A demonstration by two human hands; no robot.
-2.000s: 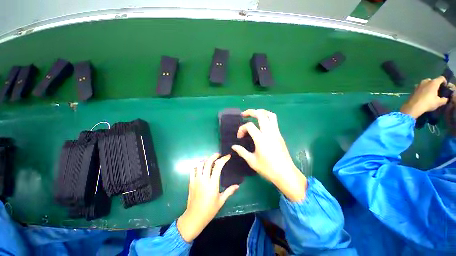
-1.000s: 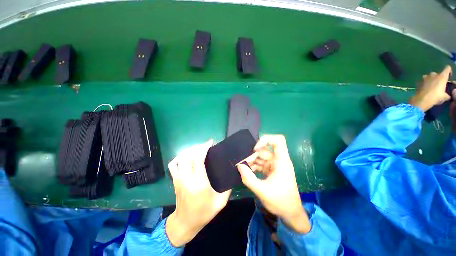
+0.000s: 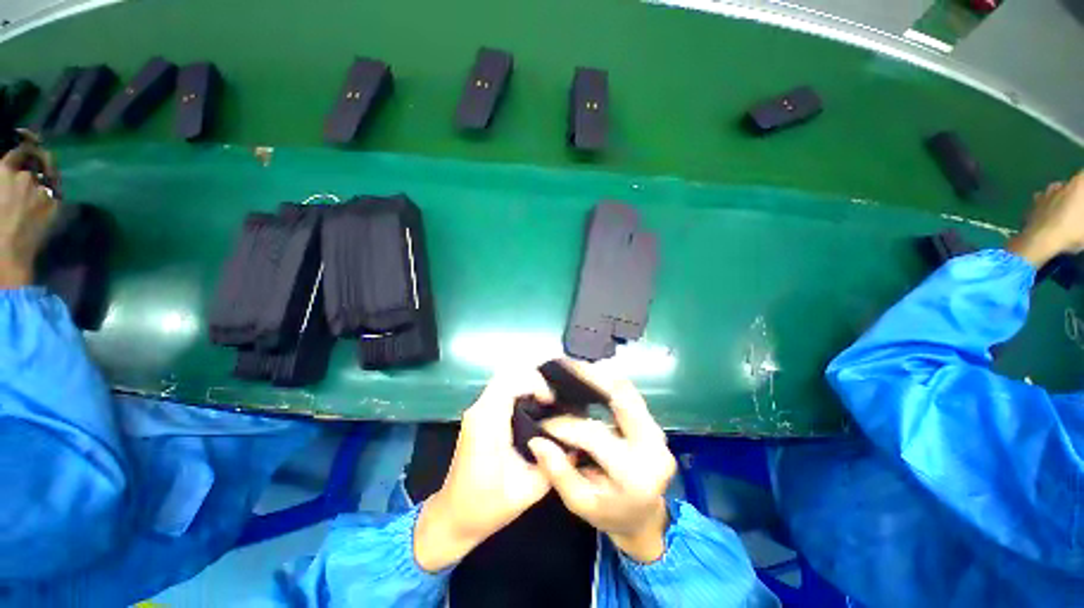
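Note:
My left hand [image 3: 481, 475] and my right hand [image 3: 612, 466] hold a black card piece [image 3: 568, 386] between them near the table's front edge. The piece is bent into a partly open shape, and my fingers hide much of it. A few flat black card blanks [image 3: 615, 279] lie on the green table just beyond my hands. Stacks of black blanks [image 3: 369, 267] with ribbed edges stand to the left, with thin white bands across them.
Spaced folded black inserts [image 3: 485, 89] lie on the darker green strip [image 3: 689, 107] beyond the table. Another person's hand [image 3: 24, 214] is at the far left by a black stack [image 3: 77, 264]. Another person's blue sleeve [image 3: 939, 344] reaches over the table at right.
The flat black piece has become bent between my hands, which have moved closer together. The view has shifted, so the stacks sit further right and higher, and the left neighbour's hand now shows.

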